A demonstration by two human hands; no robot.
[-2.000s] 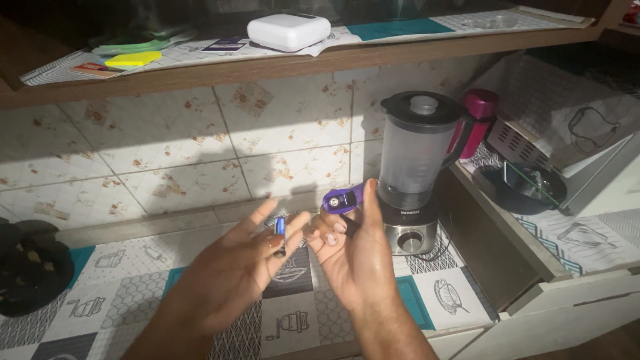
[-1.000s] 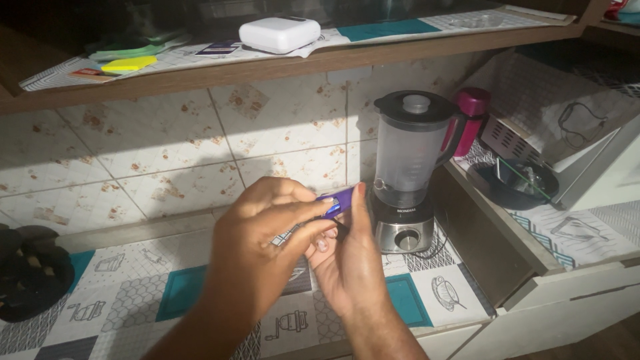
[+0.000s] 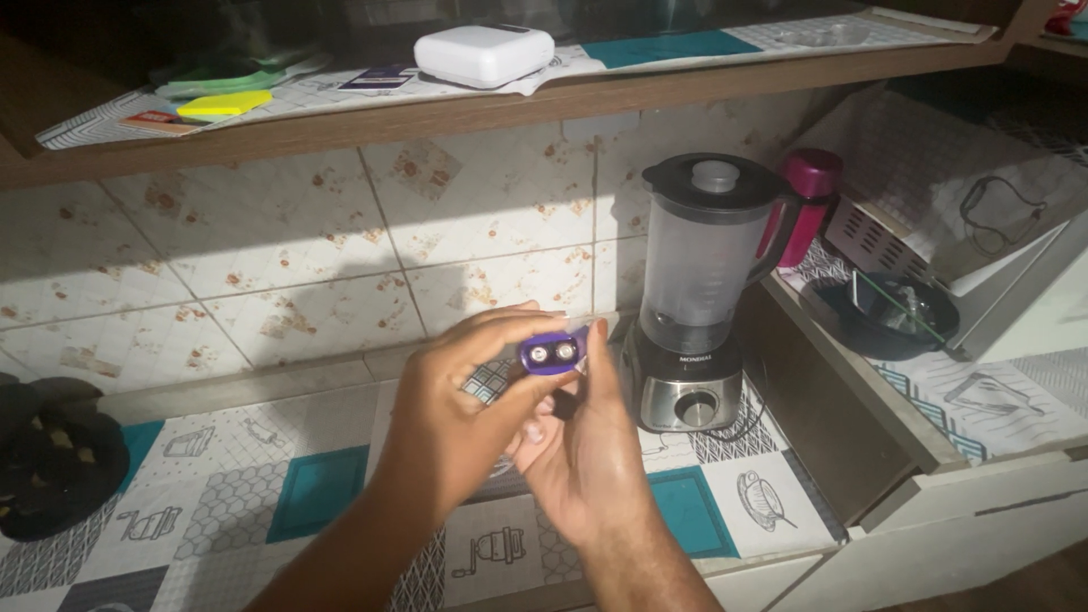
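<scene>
A small purple battery-powered device (image 3: 552, 353) is held up in front of the tiled wall, its open end facing me. Two round metallic battery ends sit side by side inside it. My left hand (image 3: 455, 399) pinches the device from the left, fingers above and thumb below. My right hand (image 3: 578, 442) supports it from the right, thumb upright along its side and the other fingers curled behind, partly hidden. The rest of the device's body is hidden by the hands.
A blender (image 3: 705, 289) stands just right of my hands, with a pink bottle (image 3: 807, 204) behind it. Further right is a dark bowl (image 3: 884, 319). A shelf edge (image 3: 340, 123) crosses above, bearing a white case (image 3: 484, 55). Black cookware (image 3: 59, 459) sits at the far left.
Two seconds ago my left hand held a blue battery apart from the device in my right hand. My left hand has moved to the device, and two battery ends now show inside it.
</scene>
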